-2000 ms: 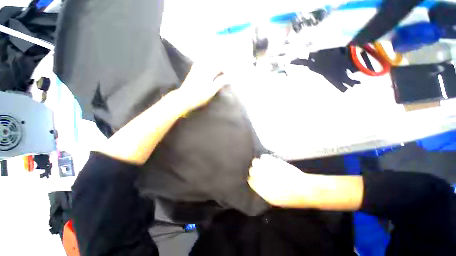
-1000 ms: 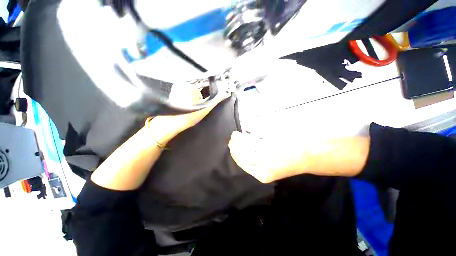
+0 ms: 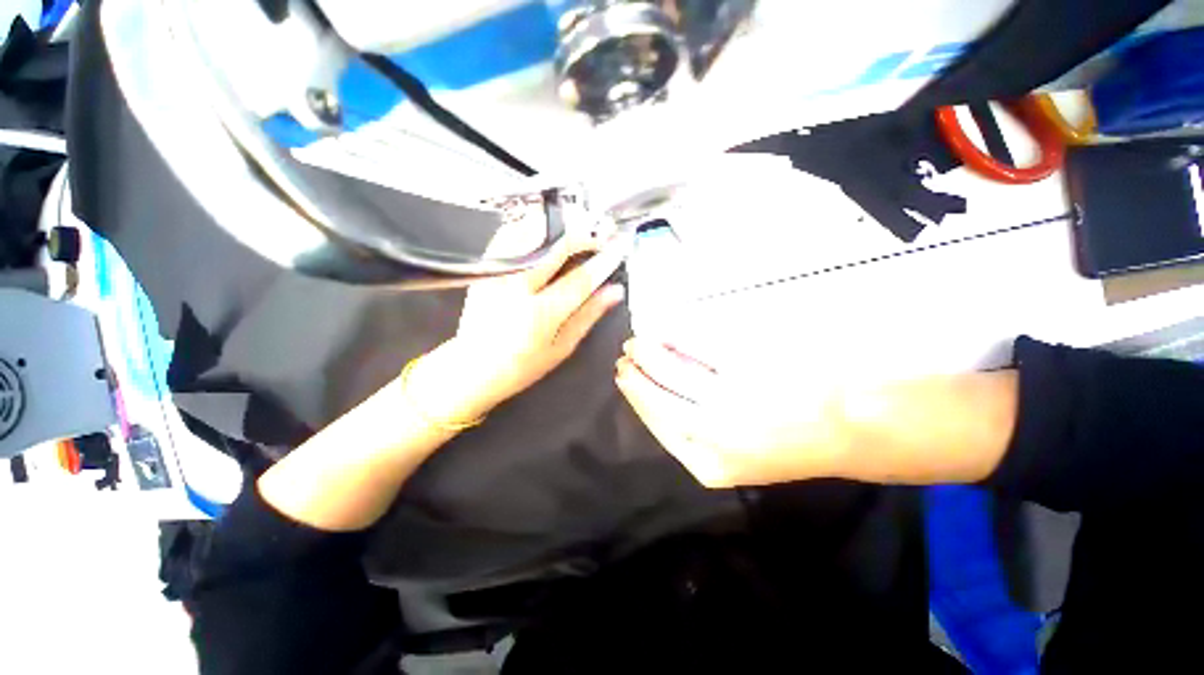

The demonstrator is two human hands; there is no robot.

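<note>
A large dark grey cloth (image 3: 528, 462) lies over the table's left part and runs down to my lap, its right edge close to the needle area. My left hand (image 3: 528, 323) lies flat on it with the fingers somewhat apart, fingertips beside the presser foot area. My right hand (image 3: 700, 415) is at the cloth's right edge, fingers curled onto it; the thumb is hidden. The white and blue sewing machine head (image 3: 449, 66) covers part of the cloth. The presser foot (image 3: 568, 211) is blurred and the needle cannot be made out.
Black cloth scraps (image 3: 871, 185) lie right of the machine, beside red scissor handles (image 3: 997, 152). A black phone (image 3: 1142, 205) is at the right. A thin dark line runs across the white table (image 3: 845, 317) toward it. A grey-white vented box (image 3: 46, 363) is at the far left.
The machine head fills more of the top view than at first. My left hand has flattened, its fingers now spread on the cloth. My right hand has moved up the cloth edge, nearer the presser foot.
</note>
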